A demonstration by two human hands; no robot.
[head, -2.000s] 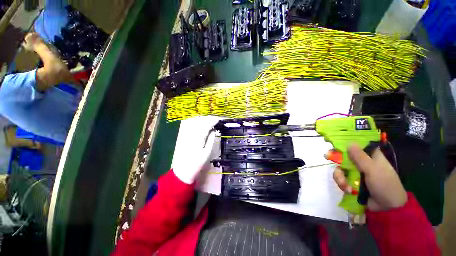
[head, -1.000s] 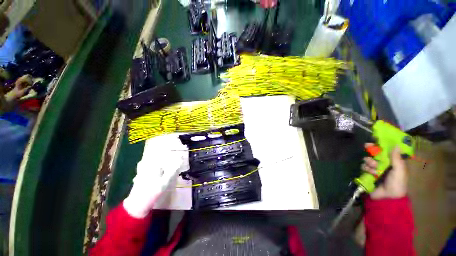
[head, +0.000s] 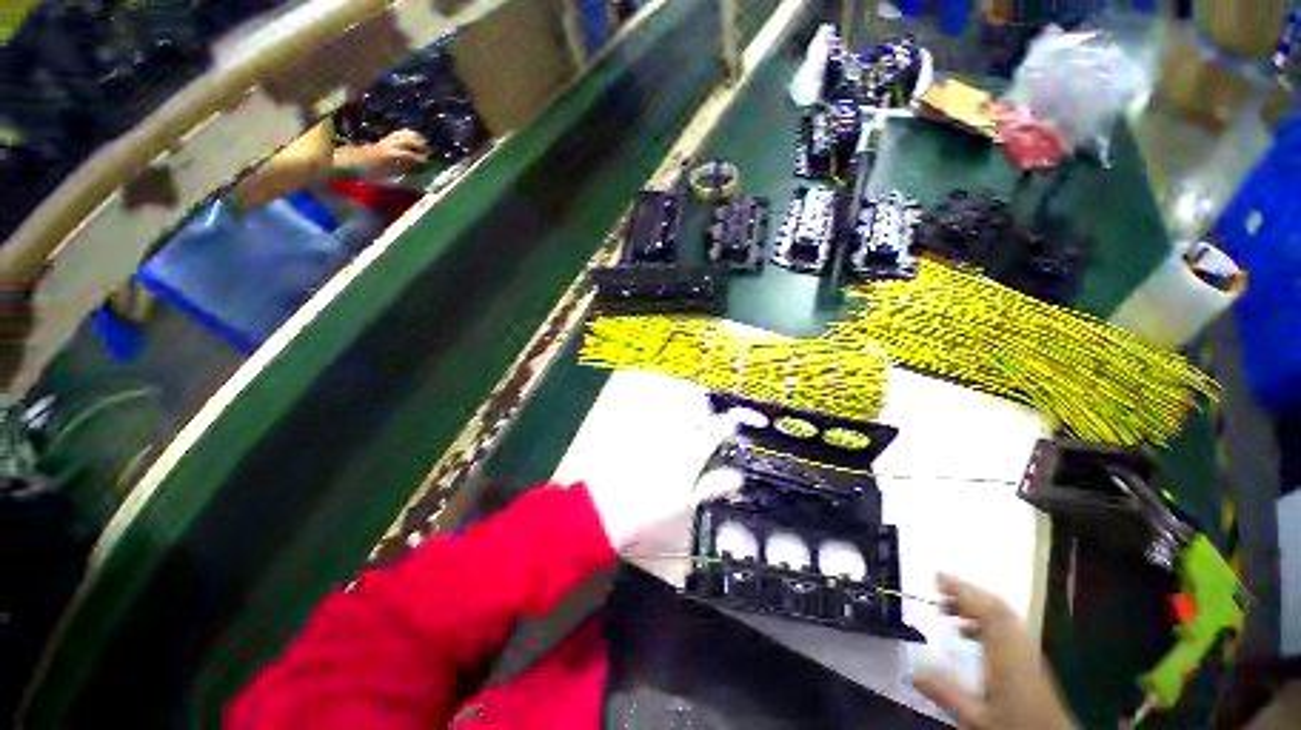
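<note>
Two black plastic housings lie one above the other; the upper housing (head: 799, 464) has oval openings along its raised side. The lower housing (head: 799, 588) now shows three large openings with white behind them. A thin yellow wire runs across each. My left hand (head: 649, 492), in a white glove, grips the left end of the upper housing; its fingertips reach over the edge. My right hand (head: 999, 663) is bare and empty, fingers apart, at the lower housing's right end. The green glue gun (head: 1201, 620) rests at the right with its nozzle towards the black box (head: 1092, 478).
Yellow wire bundles (head: 1027, 350) lie behind the housings on a white board (head: 970, 535). Spare black housings (head: 806, 228), a tape roll (head: 713, 180) and a plastic bag (head: 1077, 86) are farther back. A green conveyor (head: 357, 428) runs at left, with another person's hand (head: 383, 154) beyond.
My right hand has let go of the glue gun, which now lies on its rest, and has come to the lower housing. The lower housing has turned. The camera view has shifted.
</note>
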